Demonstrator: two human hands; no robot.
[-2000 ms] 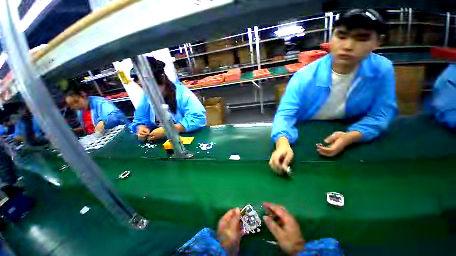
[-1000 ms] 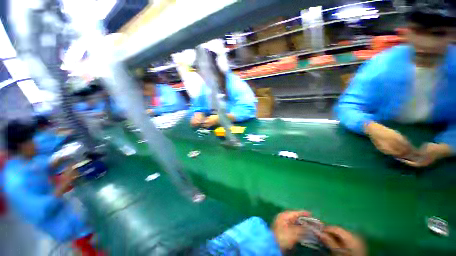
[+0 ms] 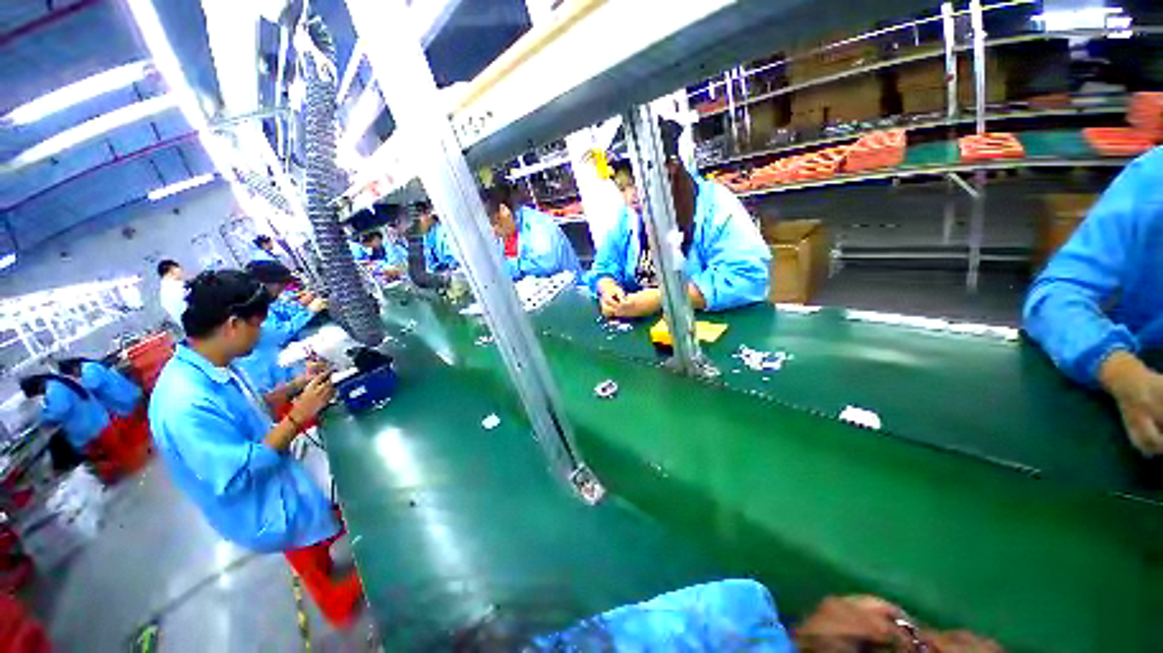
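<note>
My left hand point(image 3: 852, 624) is at the lower edge, its fingers closed around a small shiny piece of a device unit point(image 3: 909, 630). My right hand point(image 3: 959, 642) is close against it on the right, dark, blurred and mostly cut off by the lower edge. Its grip cannot be made out. Most of the unit is hidden by the fingers or out of the picture. Another open unit with a pale rim point(image 3: 606, 389) lies on the green belt point(image 3: 816, 478), farther off.
A metal post point(image 3: 510, 306) stands at the near side of the belt, another point(image 3: 666, 242) across it beside a yellow holder point(image 3: 705, 332). White parts point(image 3: 761, 360) and a pale piece point(image 3: 861, 417) lie opposite. A blue bin point(image 3: 367, 384) and a worker point(image 3: 236, 427) are at left.
The view has swung left, so my hands now sit low and right. My right hand was apart from the unit at first, then came to it. The worker opposite is now mostly out of view.
</note>
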